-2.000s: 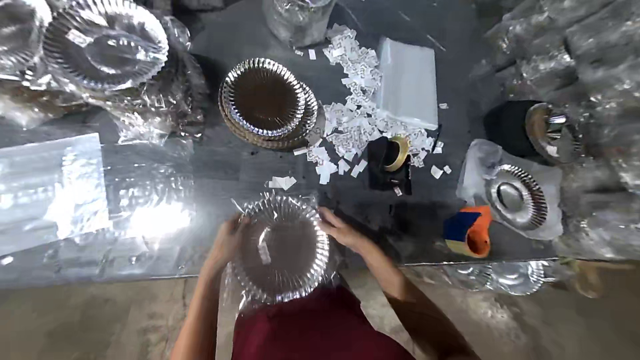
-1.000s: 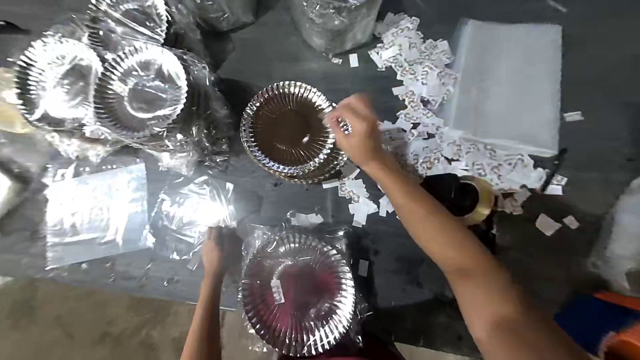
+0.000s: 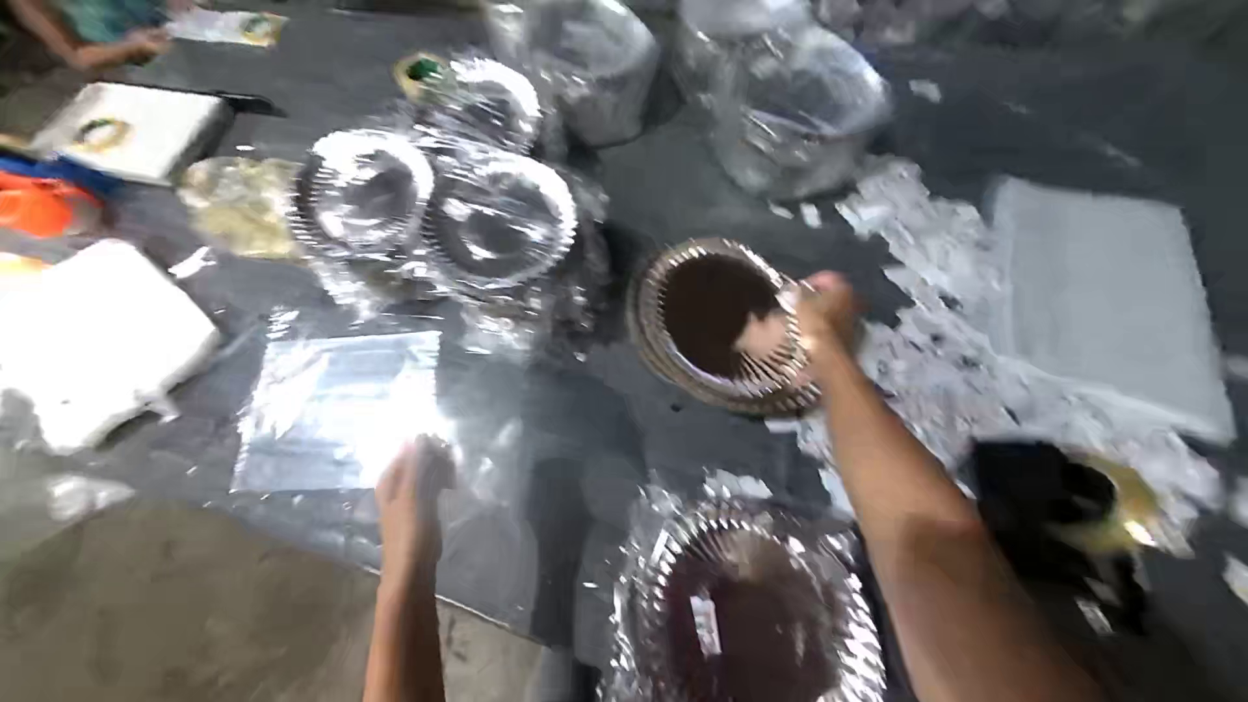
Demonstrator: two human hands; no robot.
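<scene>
My right hand (image 3: pixel 827 317) grips the right rim of a shiny fluted foil plate (image 3: pixel 717 312) on a small stack at the table's middle. At the lower left, my left hand (image 3: pixel 414 468) rests at the lower right corner of a pile of clear plastic bags (image 3: pixel 336 409); blur hides whether its fingers pinch a bag. Near my body lies a bagged fluted plate (image 3: pixel 751 604) with a small white slip (image 3: pixel 705 624) on it. Several wrapped plates (image 3: pixel 499 219) lie together at the upper left.
Loose white paper slips (image 3: pixel 936 380) spread beside a stack of white sheets (image 3: pixel 1102 292). A black tape dispenser (image 3: pixel 1043 487) with tape stands at the right. Wrapped bundles (image 3: pixel 799 107) stand at the back. Another person's arm (image 3: pixel 107 49) shows at the far upper left, above a white block (image 3: pixel 127 127).
The view has swung left. My right hand, above the plate stack's right side a second ago, now grips a plate there. My left hand has moved onto the clear bags' corner.
</scene>
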